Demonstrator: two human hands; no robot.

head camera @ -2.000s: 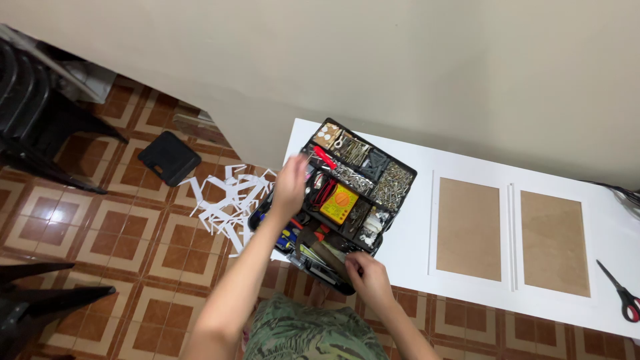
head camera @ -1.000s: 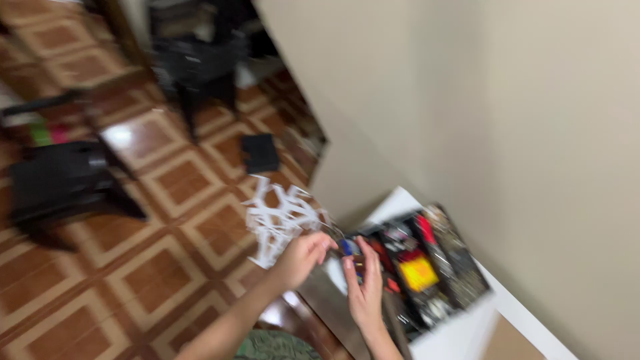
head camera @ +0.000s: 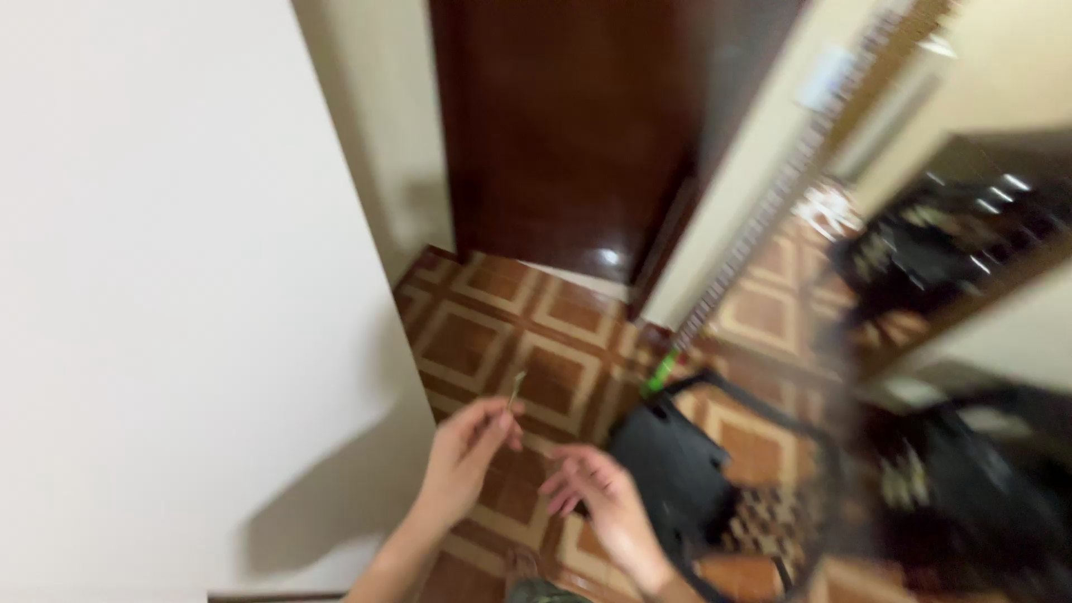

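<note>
Between the thumb and fingers of my left hand (head camera: 473, 448) a small, thin metal piece (head camera: 517, 389) points upward; blur hides whether it is a screw or something else. My right hand (head camera: 599, 494) is just to the right, apart from the left one, with its fingers loosely curled and spread and nothing visible in them. Both hands are in the air above the tiled floor (head camera: 553, 381).
A black plastic chair (head camera: 674, 465) stands right of my hands. A white surface (head camera: 184, 276) fills the left side. Ahead is a dark wooden door (head camera: 569, 126). At the right, a large mirror (head camera: 775, 301) shows blurred reflections.
The view has swung far away from the toolbox and white table. My hands have left the toolbox, and a thin metal piece now shows in my left hand.
</note>
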